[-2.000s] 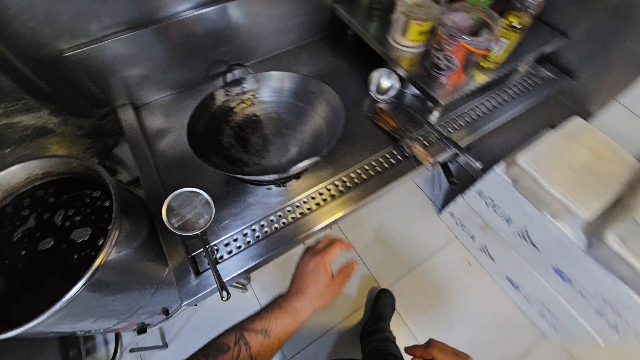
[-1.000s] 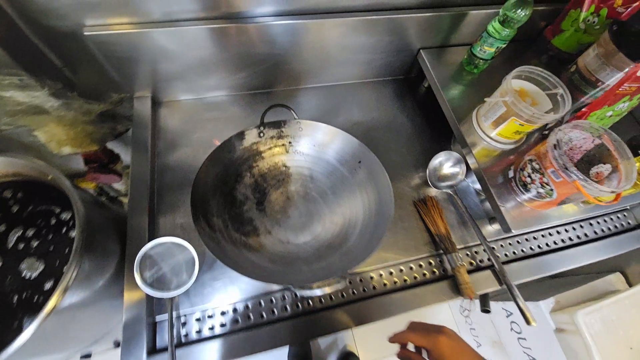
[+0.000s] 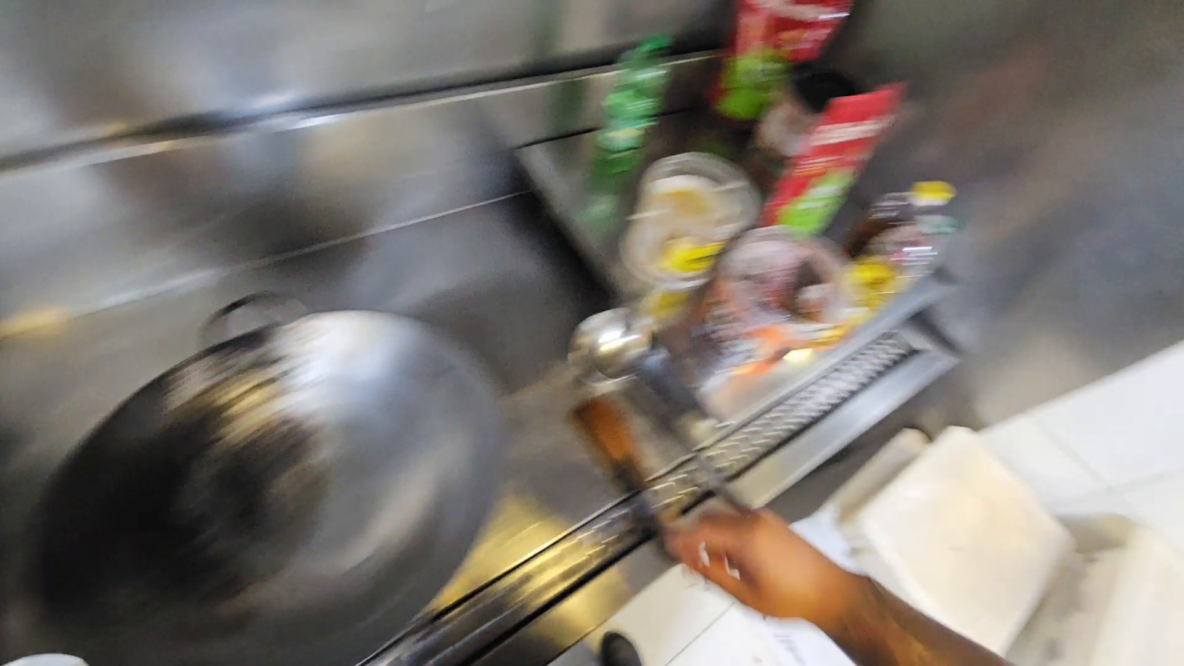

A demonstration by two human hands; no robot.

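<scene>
The view is strongly blurred. My right hand (image 3: 754,564) is at the front edge of the stove, its curled fingers at the lower end of a bristle brush (image 3: 615,444). Blur hides whether they close on the handle. Just beside the brush lies a metal ladle (image 3: 610,344), bowl towards the back, its handle running down close to my hand. A large steel wok (image 3: 305,481) rests on the stove to the left, with a loop handle at its back rim. My left hand is out of view.
On a metal side shelf (image 3: 573,217) stand a green bottle (image 3: 634,116), an open plastic tub (image 3: 689,217), another tub (image 3: 782,277), red-and-green packs (image 3: 837,157) and a yellow-capped bottle (image 3: 911,231). A perforated drain strip (image 3: 814,398) runs along the front. Pale containers (image 3: 962,536) stand lower right.
My right hand has come up to the handle ends of the brush and ladle. My left hand, visible two seconds ago, is out of view. The view has swung right.
</scene>
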